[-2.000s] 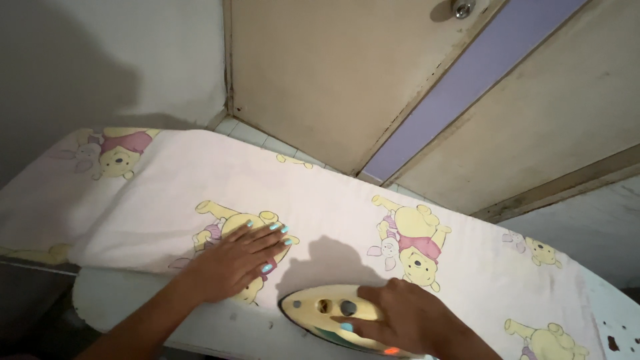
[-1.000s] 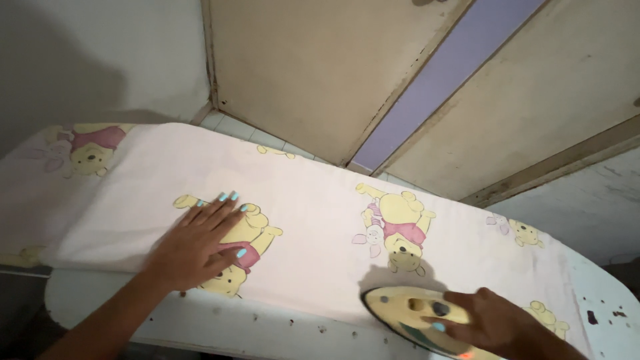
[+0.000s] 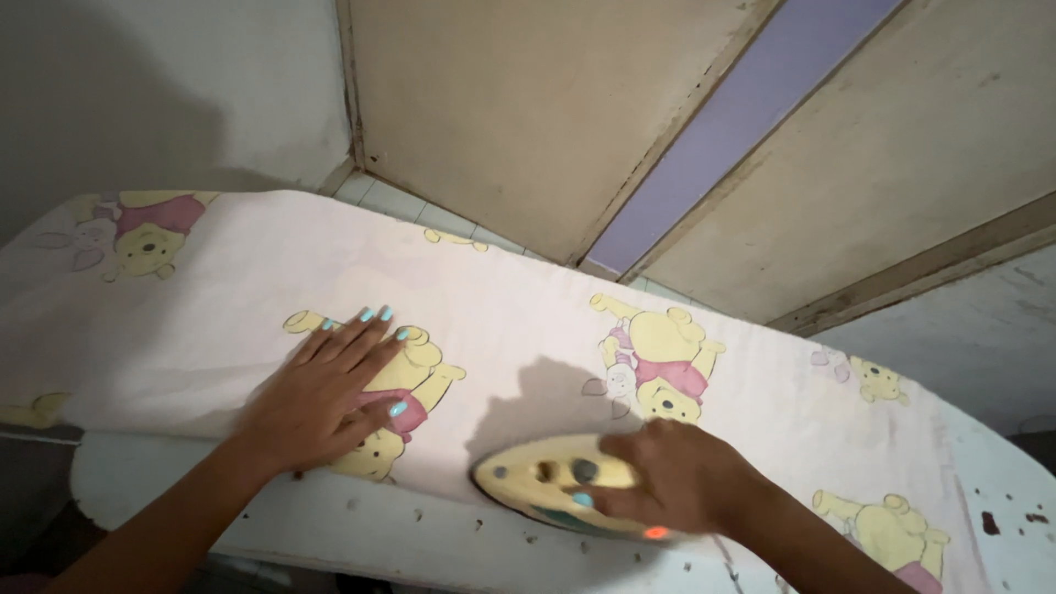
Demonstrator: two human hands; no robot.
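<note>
A pale pink cloth printed with cartoon bears point(image 3: 520, 313) lies spread over a white ironing board point(image 3: 396, 536). My left hand point(image 3: 330, 388) rests flat on the cloth, fingers apart, over one printed bear; it grips nothing. My right hand point(image 3: 676, 478) is closed around the handle of a yellow clothes iron point(image 3: 536, 478), whose tip points left toward my left hand. The iron sits at the cloth's near edge, and a small orange-red light glows near its heel. Its soleplate is hidden beneath the body, and the iron looks slightly blurred.
The board's bare near edge shows holes and rust spots. Beyond the board stand a beige door panel point(image 3: 528, 107), a purple strip point(image 3: 734, 140) and another beige panel point(image 3: 891, 165). A grey wall point(image 3: 272, 91) rises at the left, with white floor tiles point(image 3: 396, 202) at its foot.
The iron in my right hand has moved left along the near edge since one second ago, after being farther right then than two seconds ago. My left hand stays on the printed bear.
</note>
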